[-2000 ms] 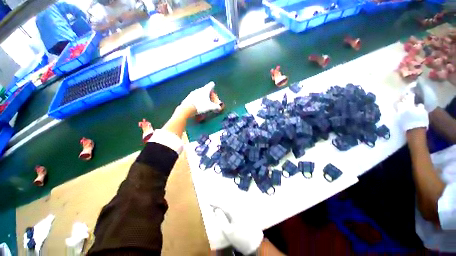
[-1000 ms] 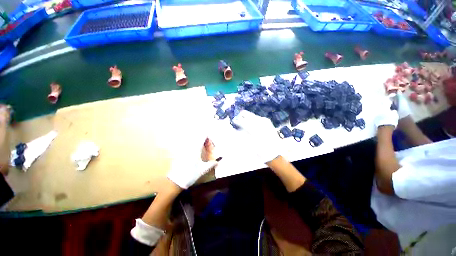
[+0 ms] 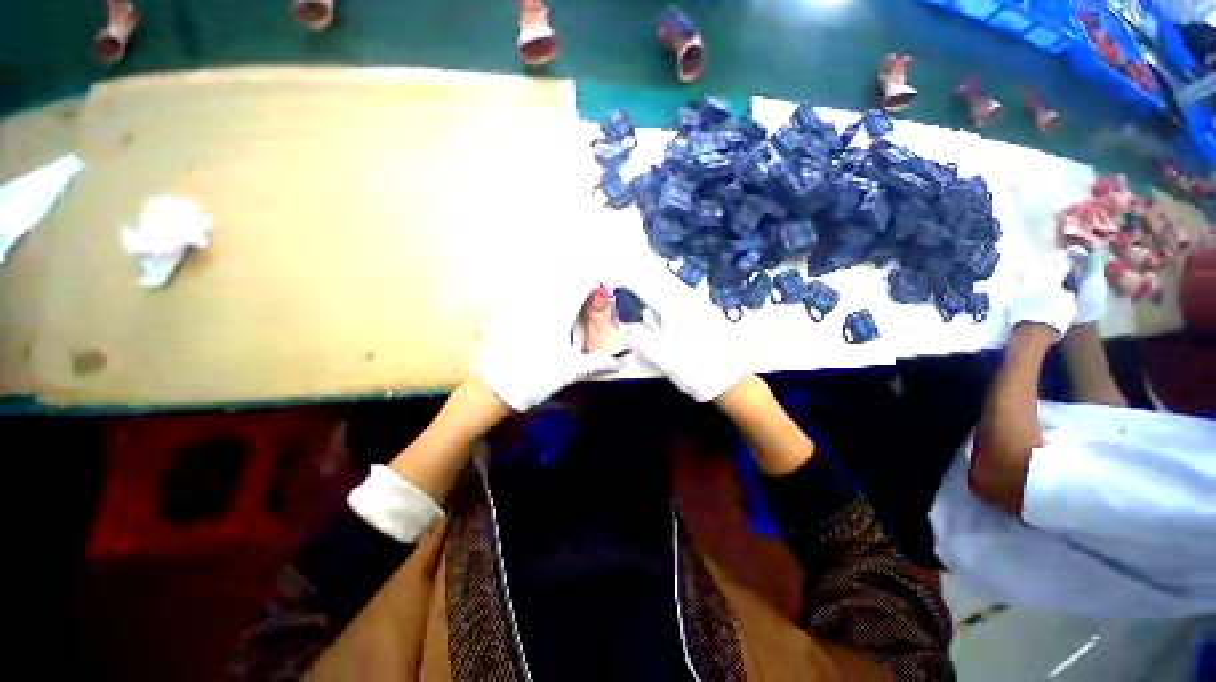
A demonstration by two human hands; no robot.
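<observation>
My left hand, in a white glove, holds a pink moulded figure part with a reddish top, over the near edge of the table. My right hand, also in a white glove, holds a dark strapped piece against the right side of the figure part. The fingers hide much of both pieces. A large heap of dark strapped pieces lies on the white sheet, beyond and to the right of my hands.
The green conveyor belt carries spaced pink parts. A crumpled white scrap lies on the cardboard sheet at left. At right are a heap of pink-red parts and a neighbouring worker's gloved hands. A blue tray stands beyond the belt.
My right hand moved from the belt to the dark heap, then to my left hand with a dark piece. The two hands are now together. The view has tilted down.
</observation>
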